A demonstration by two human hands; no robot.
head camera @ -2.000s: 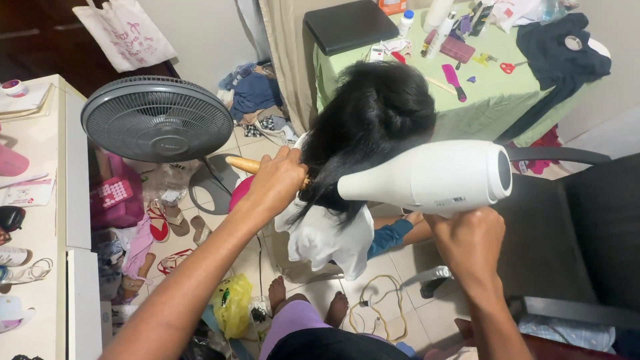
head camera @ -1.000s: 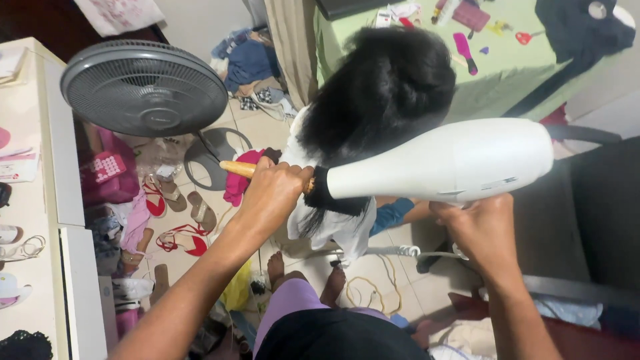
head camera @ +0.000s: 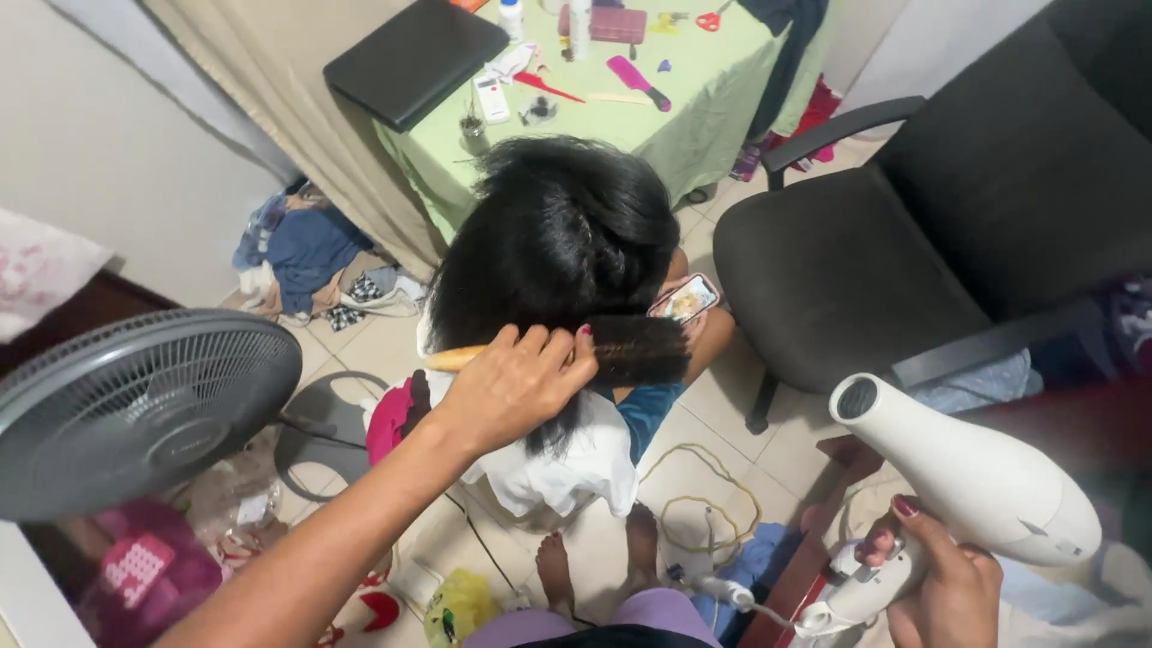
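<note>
My left hand [head camera: 522, 382] grips the wooden handle of a round hairbrush [head camera: 634, 349], whose dark bristles lie against the lower part of a seated person's black hair [head camera: 549, 243]. Lower right, my right hand [head camera: 945, 576] is closed around the handle of a white hair dryer [head camera: 972, 468]. The dryer's round nozzle points up and left, apart from the hair. A white cloth [head camera: 558, 459] covers the seated person's back. That person holds a phone [head camera: 686, 299] to the right of the head.
A grey fan [head camera: 148, 405] stands at left. Beyond the head, a green-covered table [head camera: 702, 117] bears a black laptop [head camera: 414, 58], a pink comb [head camera: 630, 74] and bottles. A black office chair [head camera: 837, 261] is at right. Clothes, a yellow bag [head camera: 459, 607] and cords lie on the tiled floor.
My right hand has drawn the hair dryer away from the hair and brush, down to the right. The brush is still in my left hand at the hair. The view has shifted.
</note>
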